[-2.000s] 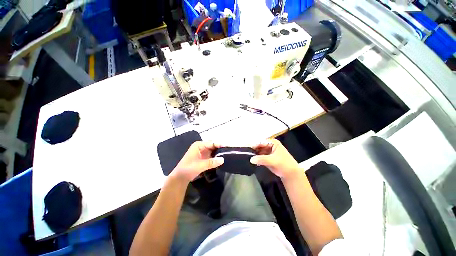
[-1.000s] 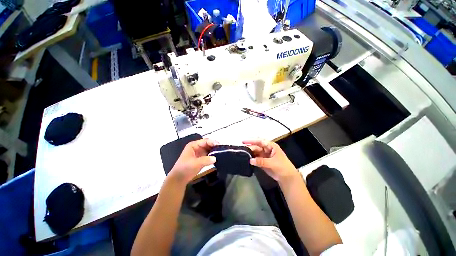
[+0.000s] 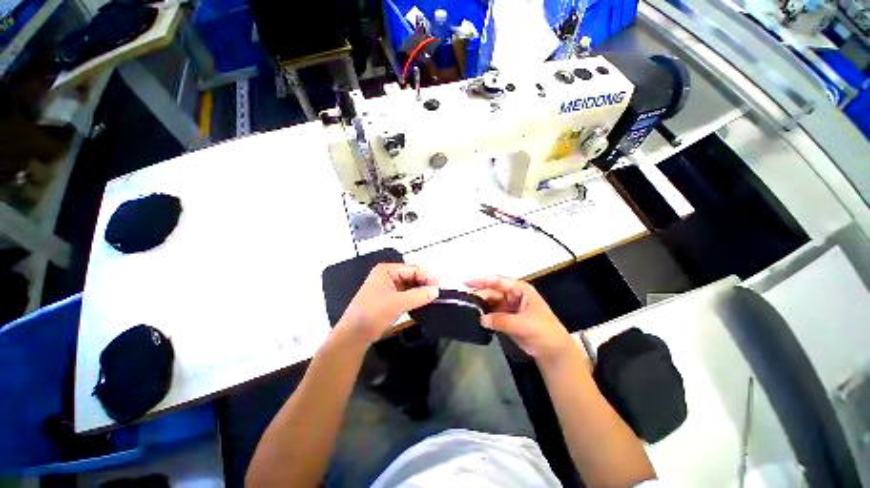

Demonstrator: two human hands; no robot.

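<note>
A black pouch (image 3: 456, 320) with a pale curved zipper line along its upper edge is held over my lap, just off the table's front edge. My left hand (image 3: 393, 295) grips its left end, thumb on top. My right hand (image 3: 516, 315) grips its right end between thumb and fingers. A flat black panel (image 3: 355, 276) lies on the table beside my left hand and is partly covered by it. The off-white sewing machine (image 3: 477, 133) stands behind, with its presser foot (image 3: 386, 212) above the bed and no work visible under it.
Two black pouches lie on the white table (image 3: 248, 257) at the left, one at the back (image 3: 143, 222), one at the front (image 3: 135, 373). Thread snips (image 3: 504, 215) lie right of the needle. Black pieces (image 3: 641, 383) lie on the right side tray. A blue bin (image 3: 38, 381) is at left.
The view has shifted, so the table and machine appear further right. My left thumb has moved onto the pouch's upper edge, and the pouch is tilted down to the right.
</note>
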